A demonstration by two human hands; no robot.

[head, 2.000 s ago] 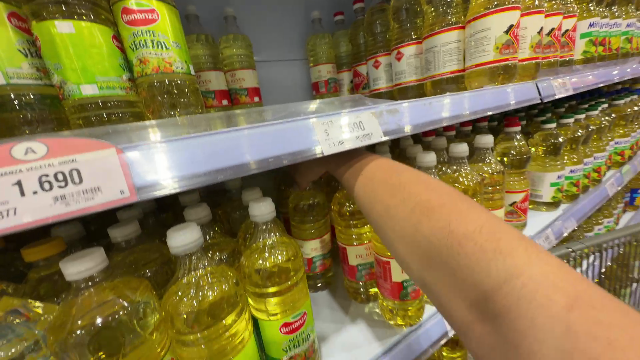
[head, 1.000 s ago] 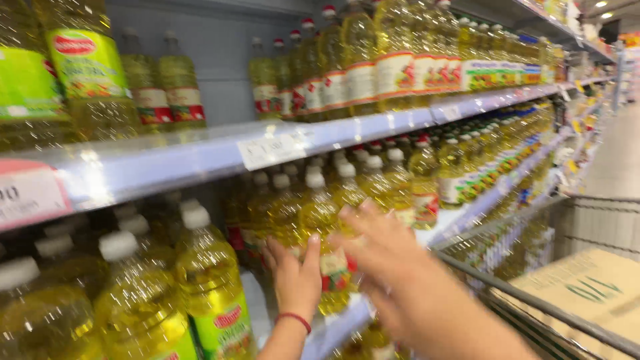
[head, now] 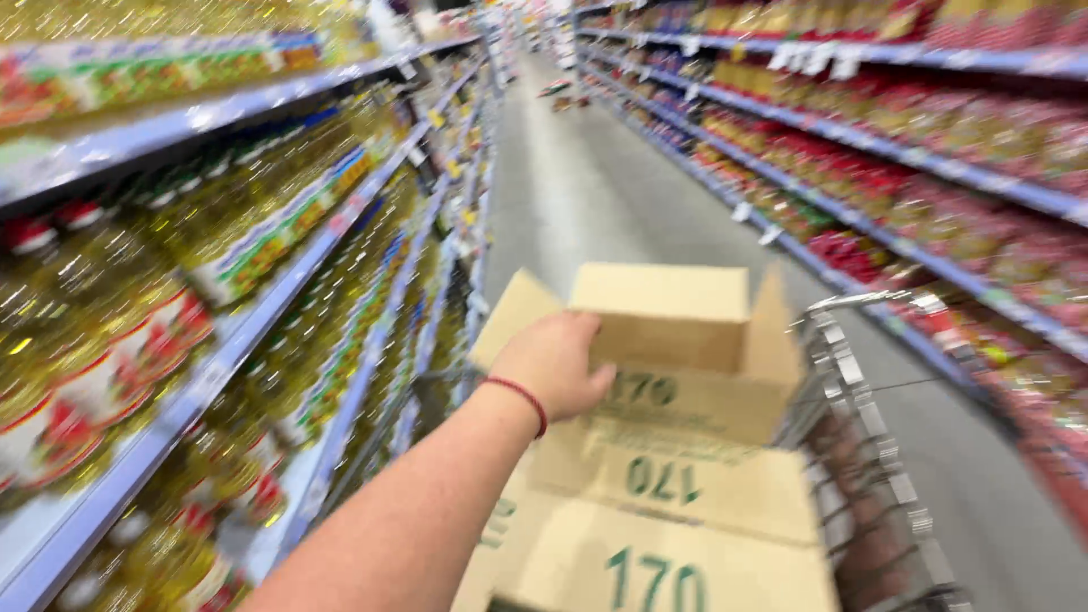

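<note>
My left hand [head: 557, 365], with a thin red cord bracelet on its wrist, reaches over a cardboard box [head: 714, 552] marked with green printing. Its fingers are bent at the box's far left part; blur hides whether they grip the cardboard. The box's flaps stand up at the far side, and it sits in a metal wire shopping cart [head: 884, 459]. My right hand is out of view. Bottles of yellow cooking oil [head: 76, 340] with red caps stand on the shelf at the left.
Shelves [head: 212, 374] of oil bottles run along the left side, close to the cart. Shelves [head: 850, 136] of red and yellow packaged goods line the right. A grey floor aisle [head: 586, 187] stretches ahead between them, with blurred items lying at its far end.
The view has swung right, from the oil shelf to the cart and aisle. Both hands were near the oil bottles a second ago; now my left hand is over the box and my right hand has left view.
</note>
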